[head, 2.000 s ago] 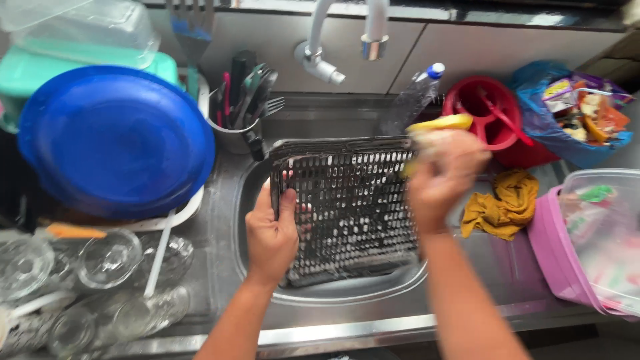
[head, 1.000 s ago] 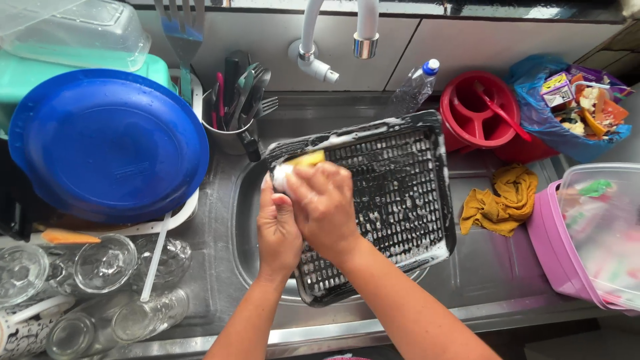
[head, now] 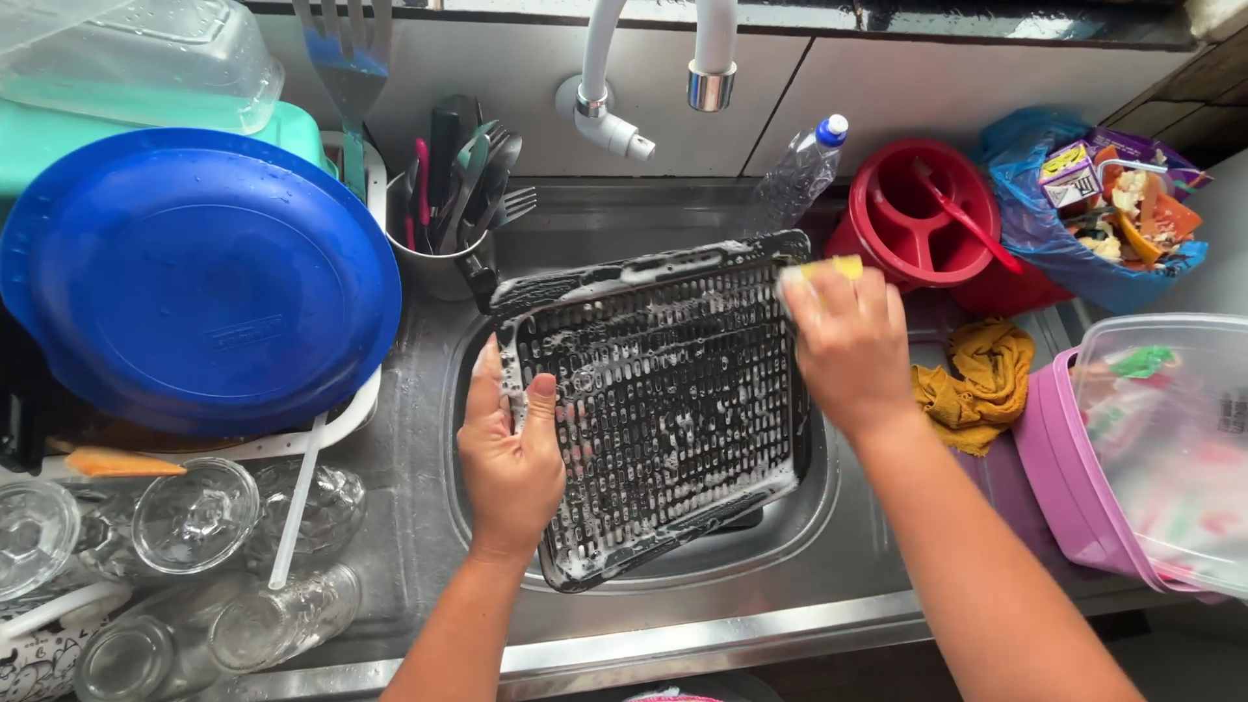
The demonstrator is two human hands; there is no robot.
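A black slotted tray [head: 673, 400], streaked with white suds, is held tilted over the stainless steel sink basin [head: 819, 497]. My left hand [head: 512, 448] grips its left edge, thumb on the slotted face and fingers passing behind. At the tray's upper right corner, my right hand [head: 848, 341] holds a yellow sponge [head: 846, 266], mostly covered by the fingers. Behind the tray, part of a dark object shows low in the basin. The white faucet spout [head: 715, 49] hangs above, and no water is seen running from it.
Left: a blue plastic plate [head: 205, 283], clear glasses [head: 195, 512] and a metal cup of cutlery [head: 429, 263]. Right: a plastic bottle [head: 799, 175], a red divided holder [head: 916, 210], a blue bag of food scraps [head: 1033, 224], a mustard cloth [head: 975, 380] and a pink container [head: 1063, 468].
My right hand with the sponge has moved from the tray's upper left corner to its upper right. One second ago both hands were together; now they are apart. The tray's tilt has changed.
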